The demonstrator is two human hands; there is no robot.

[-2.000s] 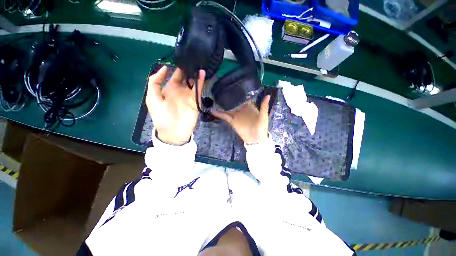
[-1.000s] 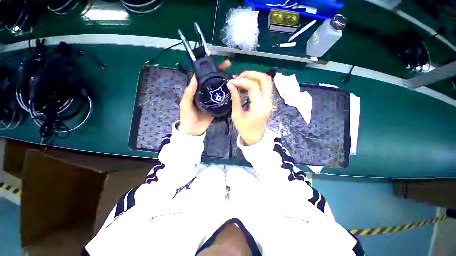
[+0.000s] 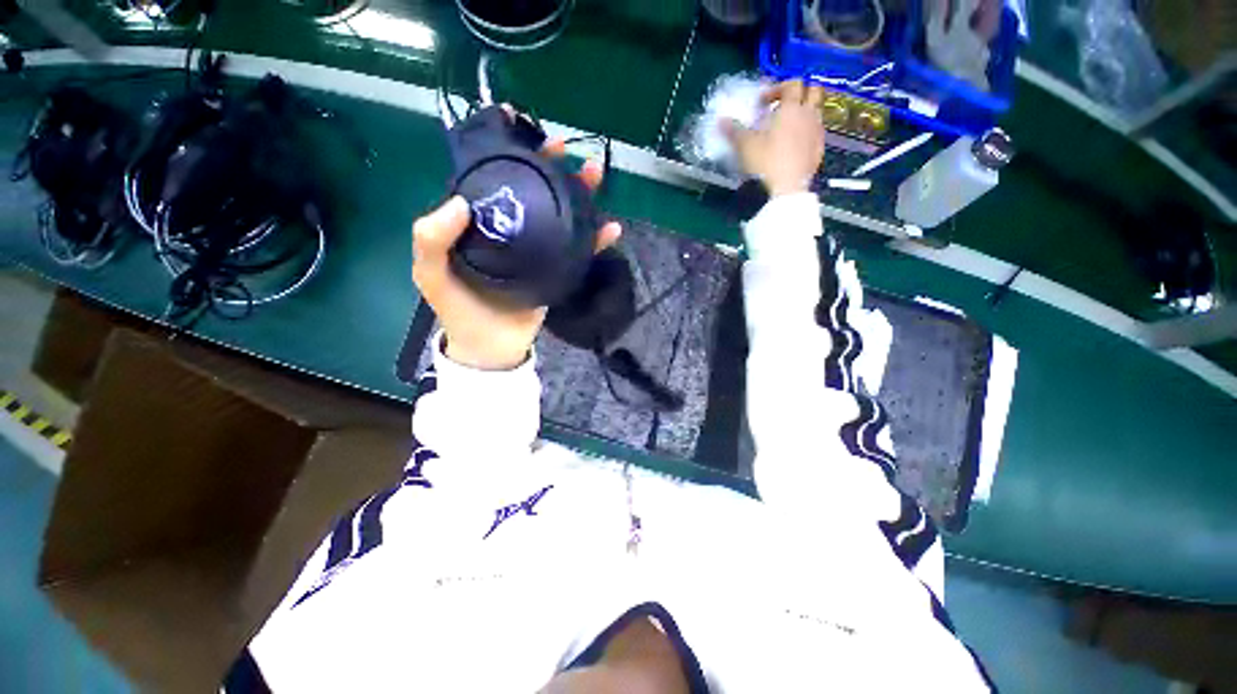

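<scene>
My left hand [image 3: 468,292] holds a black headset [image 3: 522,244] above the left part of the dark work mat [image 3: 665,312]. The pale logo on one ear cup faces up, and the silver headband hoops point away from me. The other cup is mostly hidden. My right hand [image 3: 783,143] is stretched out beyond the mat, at the right edge of the white fluffy wad [image 3: 726,119]. Its fingers are bent, and whether they hold any of the wad cannot be told.
Several headsets [image 3: 224,203] lie heaped at left on the green bench. A blue tray [image 3: 895,68], a yellow box-like item [image 3: 857,119] and a white bottle [image 3: 947,179] stand beyond the mat. White tissue [image 3: 868,339] lies beside my right sleeve. A cardboard box [image 3: 163,475] is below left.
My right hand has left the headset and reached forward to the white wad. My left hand still holds the headset, now raised with the logo cup turned up.
</scene>
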